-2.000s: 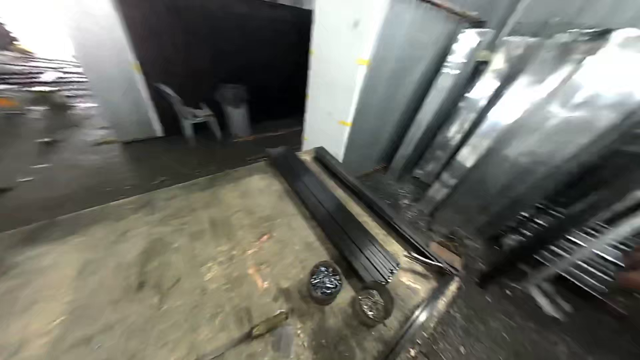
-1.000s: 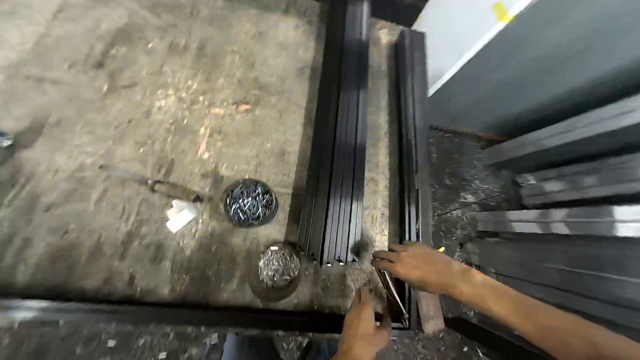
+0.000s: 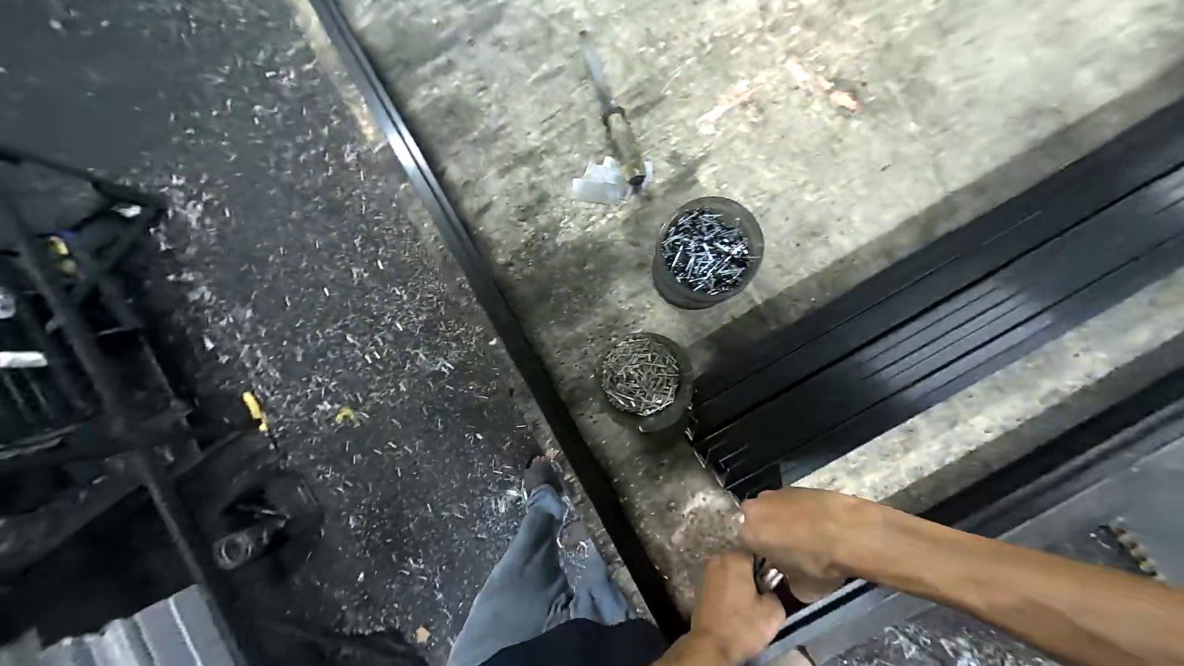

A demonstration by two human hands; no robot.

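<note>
At the lower right, my right hand [image 3: 805, 536] is curled at the near end of the black metal profiles [image 3: 888, 342], by the table's corner. My left hand [image 3: 735, 601] is closed just below it. Between the two shows a shiny metal object [image 3: 768, 575], mostly hidden by my fingers; its kind cannot be told. Left of the profiles stands a round tub of thin silvery fasteners [image 3: 640, 375]. Above it is another tub of darker, bluish screws or rivets [image 3: 706, 252]. A tool with a worn handle [image 3: 623, 143] and a long blade lies beyond, over a white scrap [image 3: 601, 182].
A dark metal edge rail [image 3: 481, 268] runs along the worktable. My legs [image 3: 532, 573] are beside it on a floor strewn with metal scraps [image 3: 370, 342]. Dark metal frames [image 3: 102, 370] stand at the left. Another long dark profile [image 3: 1045, 481] lies along the right side.
The view has swung strongly, now showing the floor and my legs. A second ago my hands were slightly apart by a metal object; now they are together around one.
</note>
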